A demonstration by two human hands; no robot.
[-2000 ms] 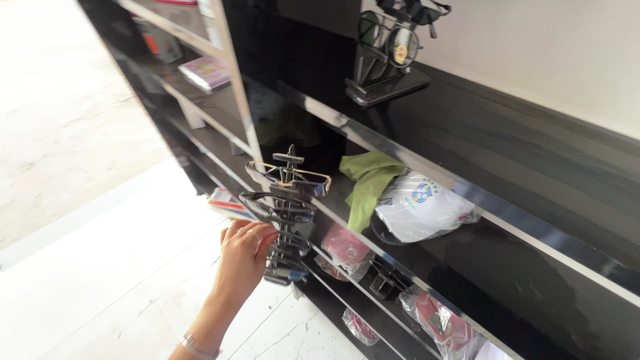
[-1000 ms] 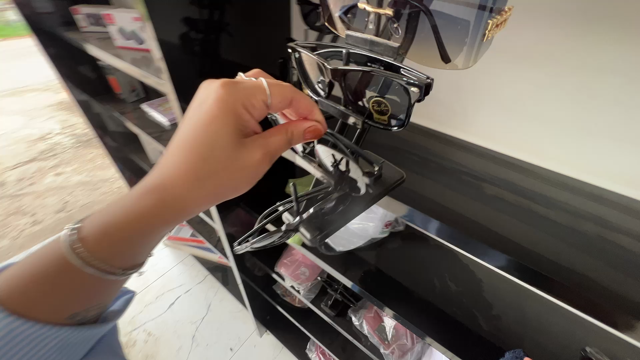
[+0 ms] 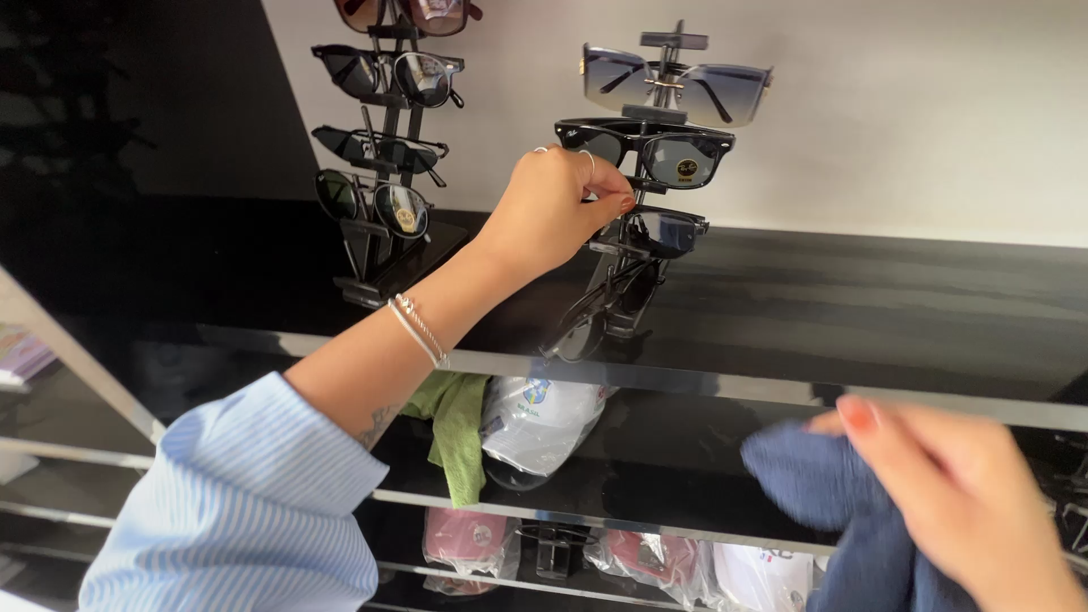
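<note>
My left hand reaches to the right-hand sunglasses stand, thumb and fingertips pinched at its post beside a dark pair of sunglasses; whether they grip the frame or the stand is hidden. Just above are black sunglasses with a round sticker, and over those, large gradient-lens sunglasses. A lower pair hangs tilted near the stand's base. My right hand, blurred at the lower right, holds a dark blue cloth.
A second sunglasses stand stands to the left on the black shelf. Below lie a green cloth, a white cap in plastic and wrapped pink caps. Metal-edged shelves run along the left.
The stand, off the shelf and beside my left hand two seconds ago, is now on the shelf. My right hand with the blue cloth has come into view. The view has shifted.
</note>
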